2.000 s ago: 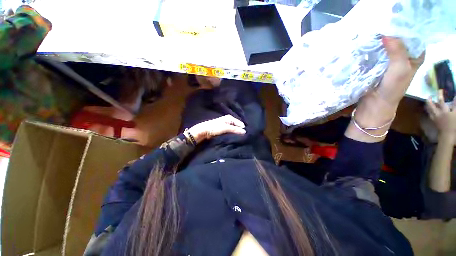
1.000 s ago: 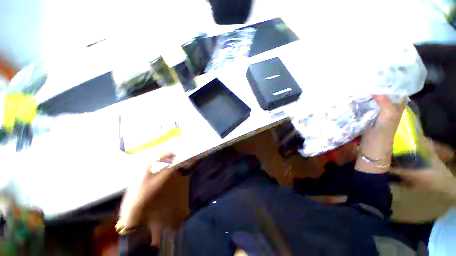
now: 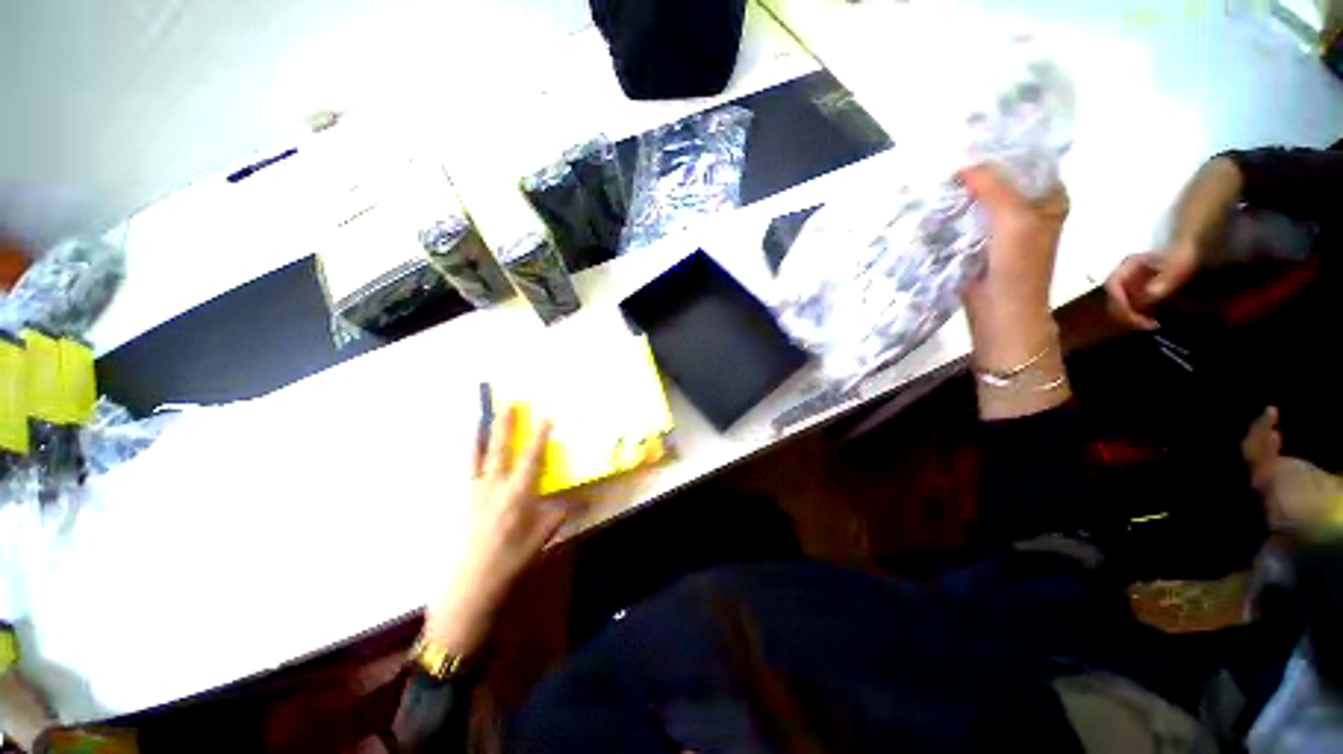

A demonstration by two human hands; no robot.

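My right hand (image 3: 1019,273) grips a whitish, crumpled bag of small parts (image 3: 901,262) over the right of the table. The bag covers most of a black box lid (image 3: 791,233). My left hand (image 3: 508,523) rests on the lower left edge of a yellow box sleeve (image 3: 604,469) lying flat near the table's front edge; whether its fingers grip it I cannot tell. An open, hollow black box base (image 3: 714,339) lies between the sleeve and the bag.
Wrapped boxes (image 3: 469,254) and a clear plastic bag (image 3: 686,177) lie along the black strip (image 3: 221,332). A black pouch (image 3: 670,44) stands at the back. Yellow wrapped boxes (image 3: 56,380) stand far left. A coworker's hands (image 3: 1156,280) are close on the right.
My right hand has moved the bag left and up, over the black lid. My left hand has moved from the table's front edge onto the sleeve. The view has shifted.
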